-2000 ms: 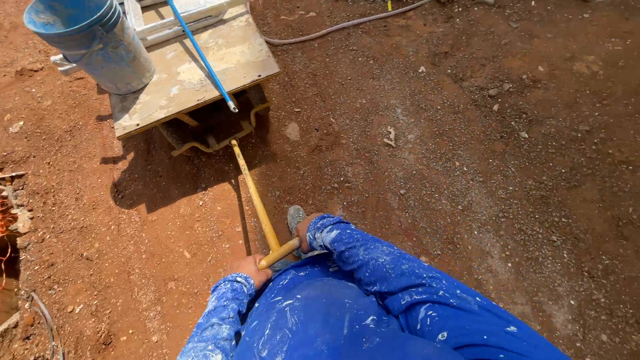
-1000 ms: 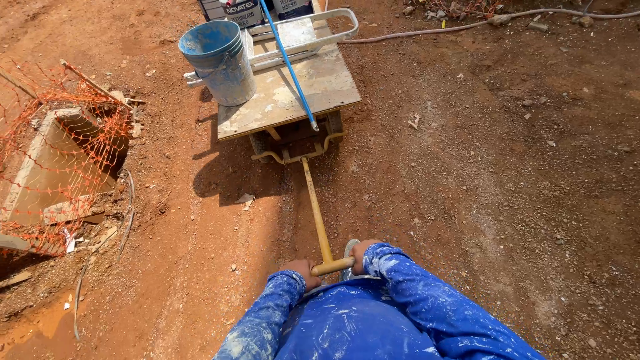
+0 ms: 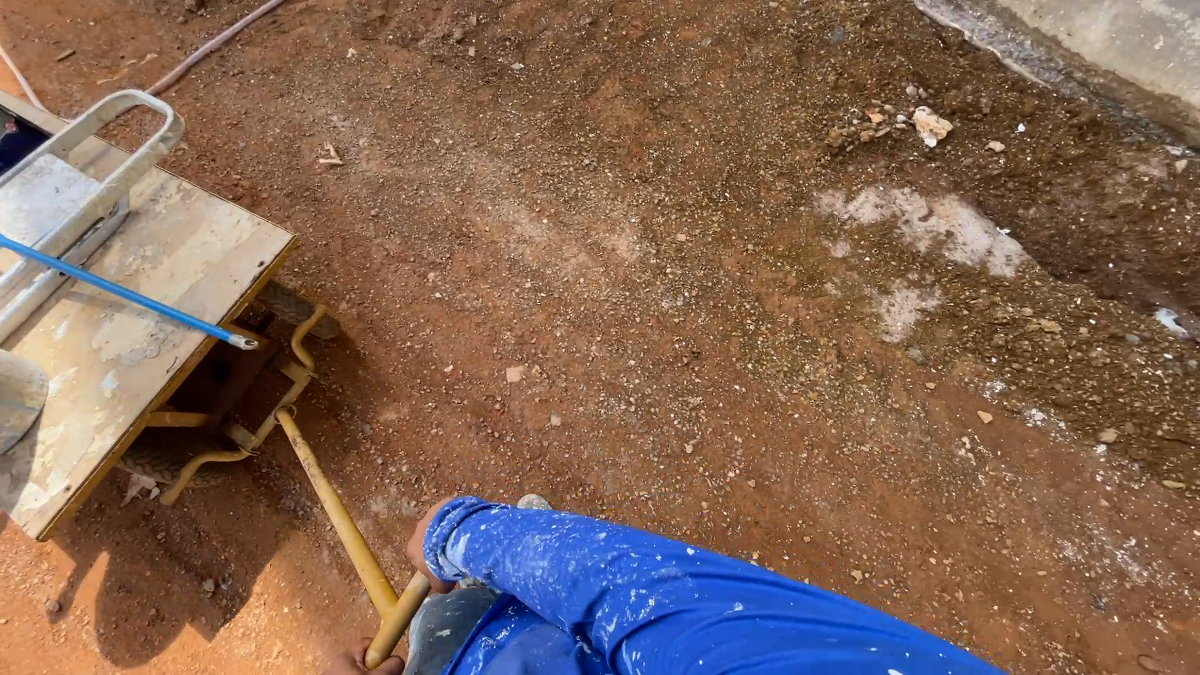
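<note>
My right hand [image 3: 427,548] grips the upper end of the T-shaped crossbar [image 3: 397,622] on a yellow metal pull handle [image 3: 337,514]. At the bottom edge my left hand [image 3: 364,660], partly cut off, is closed around the crossbar's lower end. The handle hooks onto the yellow frame of a flat cart [image 3: 206,244] with a worn, paint-stained board top. On the board rest a blue pole [image 3: 122,292], a whitish metal frame with a looped end [image 3: 155,112] and part of a bucket [image 3: 17,398] at the left edge. Blue paint-spattered sleeves cover my arms.
Reddish gravelly dirt [image 3: 600,375] surrounds the cart. A hose [image 3: 214,42] lies on the ground at top left. Rubble [image 3: 928,125] and whitish patches [image 3: 956,230] lie to the right, and a concrete edge [image 3: 1106,56] shows at top right.
The view has swung strongly to the right, so the cart stands at the left edge and the orange netting seen a second ago is out of view. Both hands keep hold of the crossbar.
</note>
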